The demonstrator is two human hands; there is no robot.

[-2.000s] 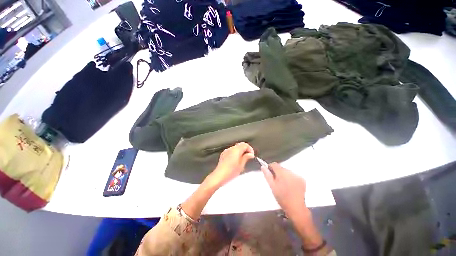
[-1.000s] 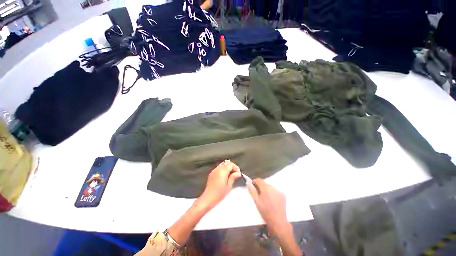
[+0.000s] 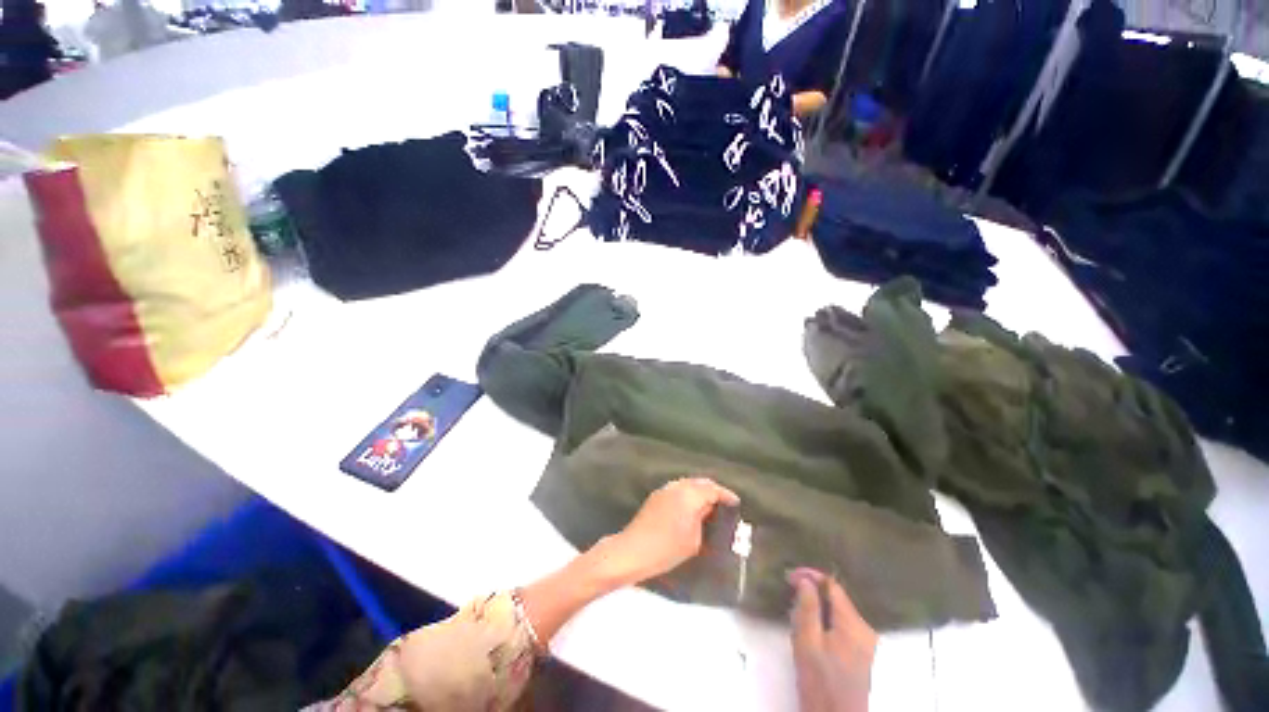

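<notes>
An olive-green garment lies folded on the white table in front of me, its sleeve at the upper left. My left hand pinches its cloth near the front fold. Just right of those fingertips is a small white tab with a pale line running down from it. My right hand is lower right, fingers closed around a small dark tool, apparently the thread snips, mostly hidden; its tips are not clear. The right hand is apart from the left.
A second green garment lies crumpled at right. A smartphone lies left, with a tote bag beyond. Dark cloth, navy garments with white cords and a folded stack stand behind. A person is across the table; dark green garments lie lower left.
The view has turned right and tilted. My right hand has moved away from my left fingertips, down and right. The white tab now shows on the cloth.
</notes>
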